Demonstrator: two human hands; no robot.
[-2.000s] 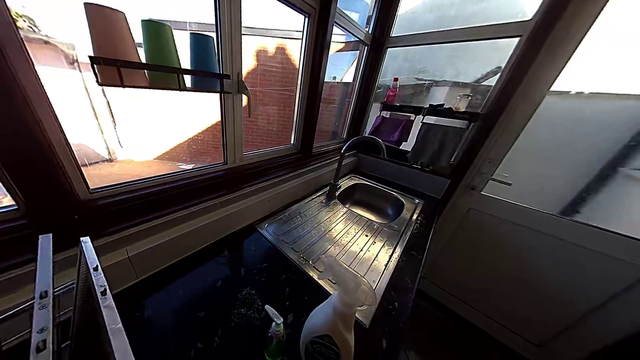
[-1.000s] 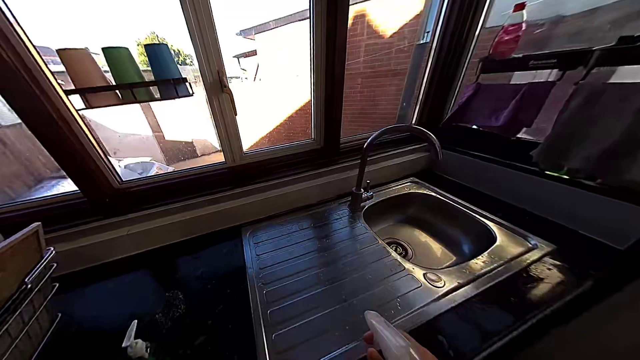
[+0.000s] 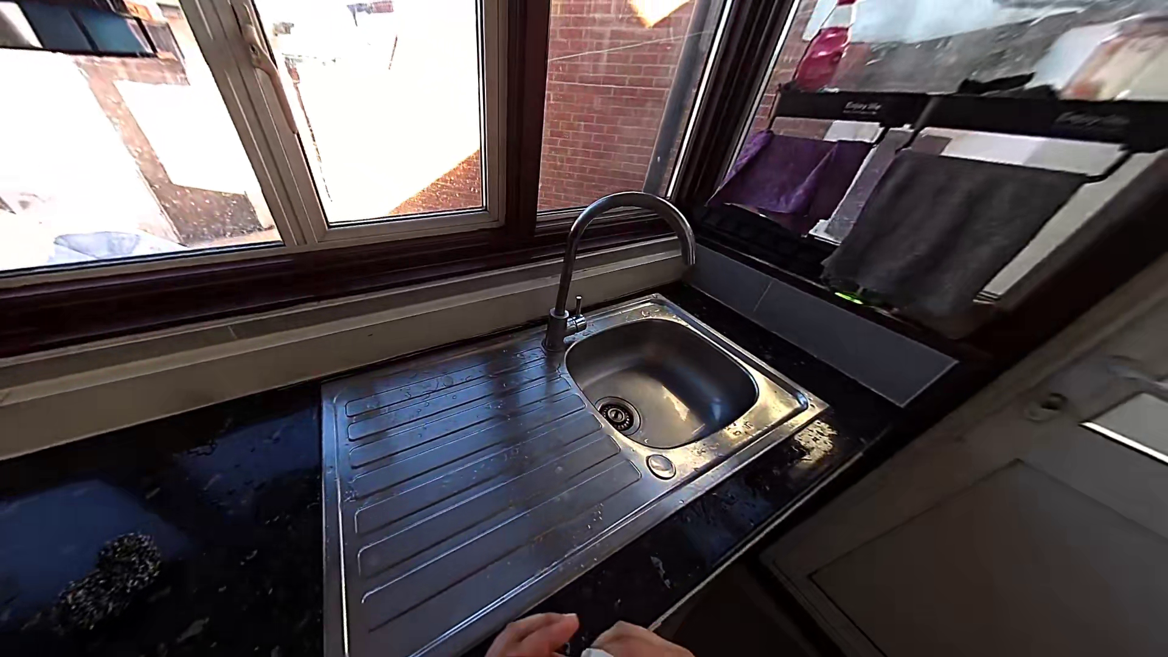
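Observation:
At the bottom edge, my left hand (image 3: 534, 635) and my right hand (image 3: 637, 641) are close together with curled fingers, just in front of the counter's front edge. A small bit of something white shows between them; what it is cannot be told, and most of both hands is cut off. Beyond them lies a stainless steel sink (image 3: 703, 392) with a ribbed drainer (image 3: 474, 465), wet with drops. A curved metal mixer tap (image 3: 568, 265) stands behind the bowl. On the dark countertop at the left lies a scourer-like clump (image 3: 109, 577).
Windows with a pale sill (image 3: 274, 342) run behind the sink. At the right, a purple cloth (image 3: 794, 178) and a grey cloth (image 3: 954, 228) hang from black racks below a red bottle (image 3: 824, 57). A pale door (image 3: 1004, 547) stands at the lower right.
The white bottle and the spray bottle seen at the bottom earlier are out of view. Both hands now show at the bottom edge. The view has moved closer to the sink.

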